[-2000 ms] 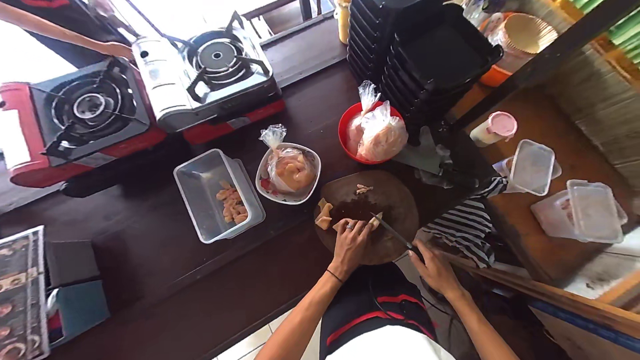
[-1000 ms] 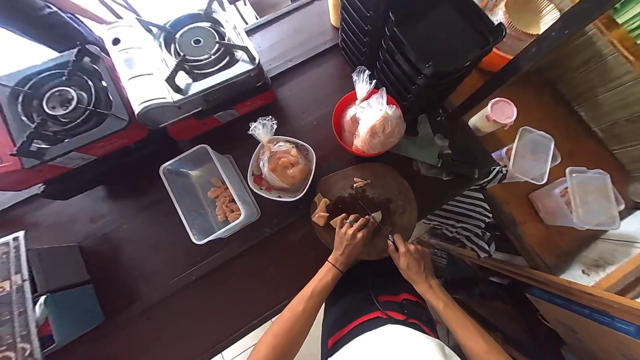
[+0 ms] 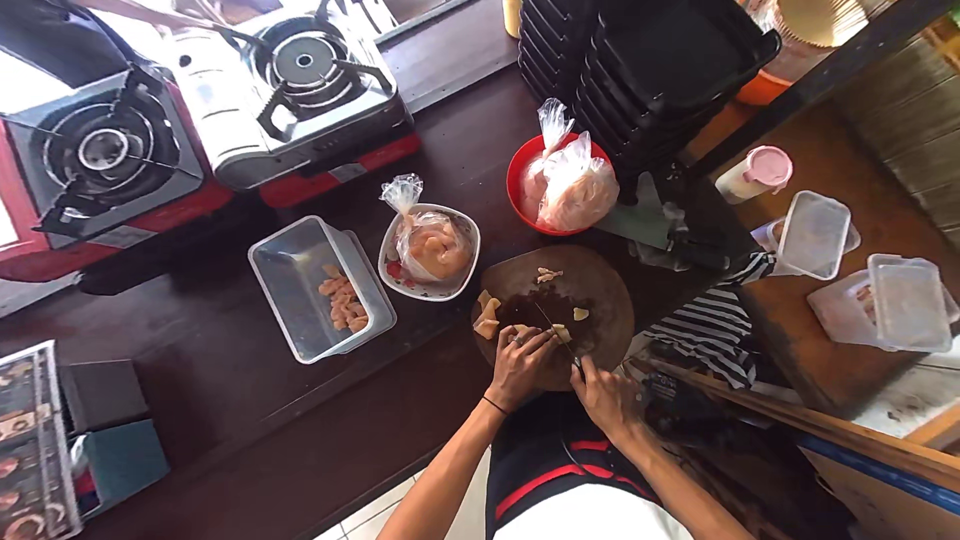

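On a round wooden chopping board (image 3: 607,281), my right hand (image 3: 609,397) grips the handle of a knife (image 3: 553,322), whose blade points up and left. My left hand (image 3: 521,364) presses a piece of raw meat (image 3: 561,332) beside the blade. Larger raw meat pieces (image 3: 487,315) lie at the board's left edge, small scraps (image 3: 548,274) near its top and one pale bit (image 3: 580,314) right of the blade. Cut meat (image 3: 343,301) rests in a clear plastic container (image 3: 289,300). A bag of raw meat (image 3: 435,246) sits in a white bowl (image 3: 390,281).
A red bowl (image 3: 516,184) with bagged meat stands behind the board, near stacked black trays (image 3: 667,60). Two portable gas stoves (image 3: 300,67) (image 3: 105,150) occupy the upper left. A striped cloth (image 3: 709,330), a pink-lidded jar (image 3: 757,172) and lidded plastic containers (image 3: 817,236) are at the right.
My right hand and the knife have moved left, closer to my left hand. A pale bit of meat now lies apart, right of the blade.
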